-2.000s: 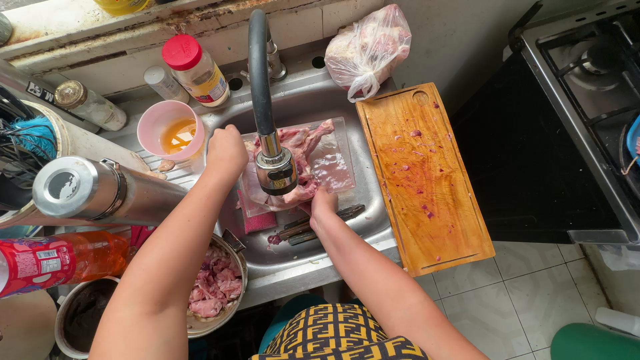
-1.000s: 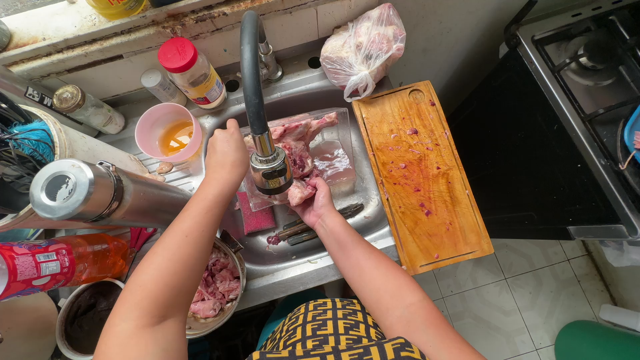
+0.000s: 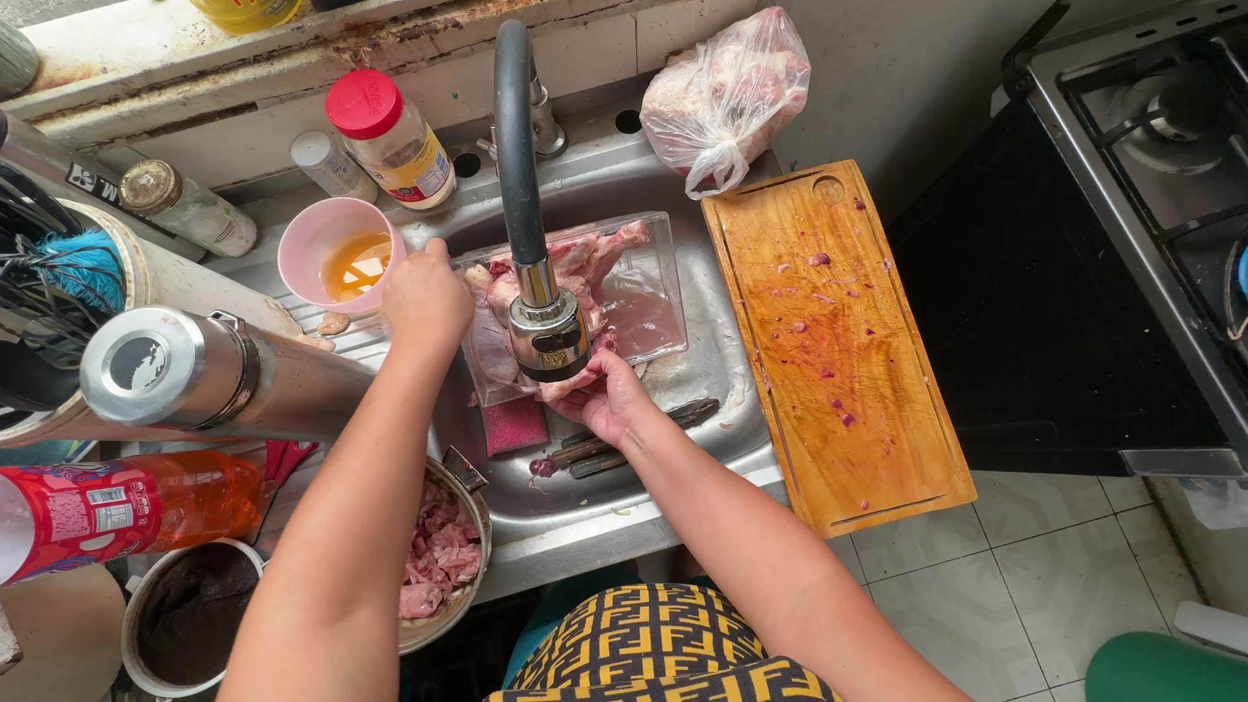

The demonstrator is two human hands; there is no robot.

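Under the black-hosed faucet (image 3: 549,336), raw meat on the bone (image 3: 595,258) lies in a clear plastic tray (image 3: 673,292) in the steel sink (image 3: 702,375). My right hand (image 3: 616,400) grips the lower end of the meat, just beside the spray head. My left hand (image 3: 429,292) is a closed fist at the sink's left edge, beside the pink bowl (image 3: 292,255) of amber liquid; whether it holds anything is hidden. Dark-handled utensils (image 3: 682,414) and a pink sponge (image 3: 514,426) lie in the sink below the tray.
Right of the sink lies a wooden cutting board (image 3: 838,351) with meat scraps. Behind it sits a tied plastic bag of meat (image 3: 731,93). A steel thermos (image 3: 283,375), a bottle of orange drink (image 3: 205,497) and a pot of meat pieces (image 3: 444,556) crowd the left. The stove (image 3: 1121,107) stands right.
Both hands remain near the faucet. My right hand has shifted slightly beside the spray head, with its palm turned more upward than two seconds ago.
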